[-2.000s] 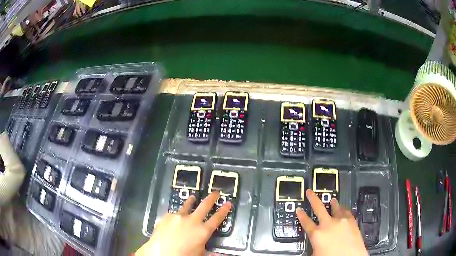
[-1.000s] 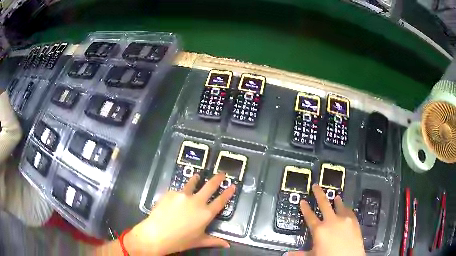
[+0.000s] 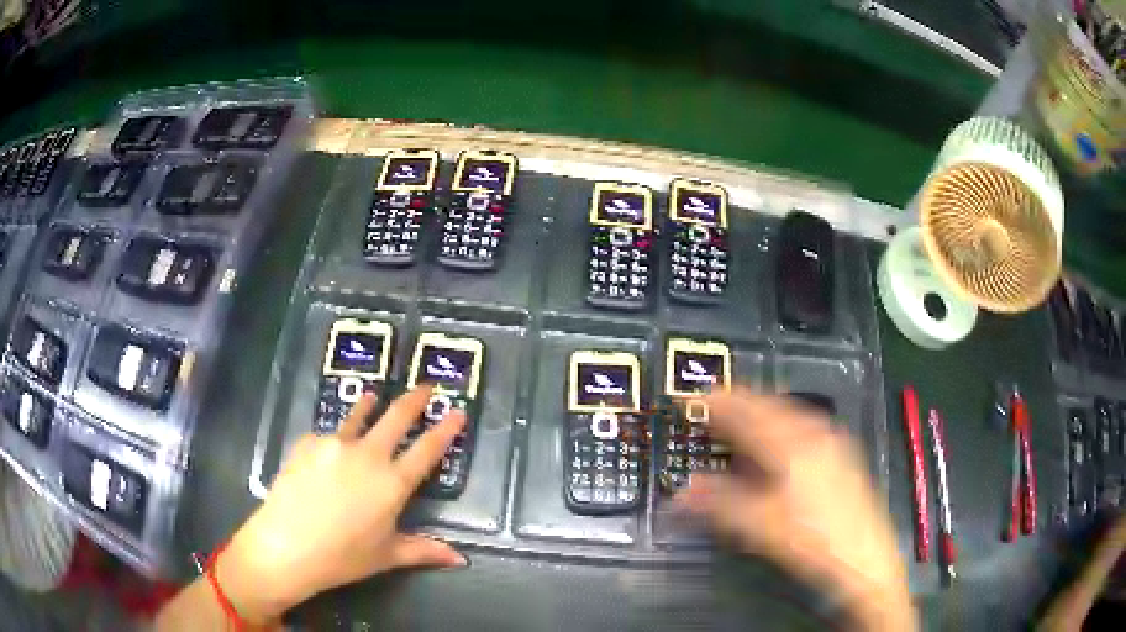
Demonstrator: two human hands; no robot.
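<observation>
A clear blister tray [image 3: 525, 324] holds several black keypad phones with gold-rimmed screens, all lit. My left hand [image 3: 324, 509] lies over the front-left pair, fingertips on the lower part of the left phone [image 3: 359, 349] and on the keys of the right phone [image 3: 445, 362]; its thumb is spread out. My right hand [image 3: 803, 494] is blurred over the front-right pair, beside the right phone [image 3: 698, 370]; whether it touches that phone is unclear. The phone left of it [image 3: 604, 451] lies uncovered. A dark phone lies face-down [image 3: 806, 272] at the tray's back right.
At left, a tilted tray [image 3: 229, 282] holds face-down phones. A fan [image 3: 992, 235] and pale ring [image 3: 914, 290] stand right, with red tools [image 3: 916, 475] in front. More phones lie at the far right beside part of a person's arm [image 3: 1087, 580]. A green belt [image 3: 519, 74] runs behind.
The front-row screens have gone from dark to lit. My right hand has moved off the keys of the front-right pair and is blurred. The view has shifted right.
</observation>
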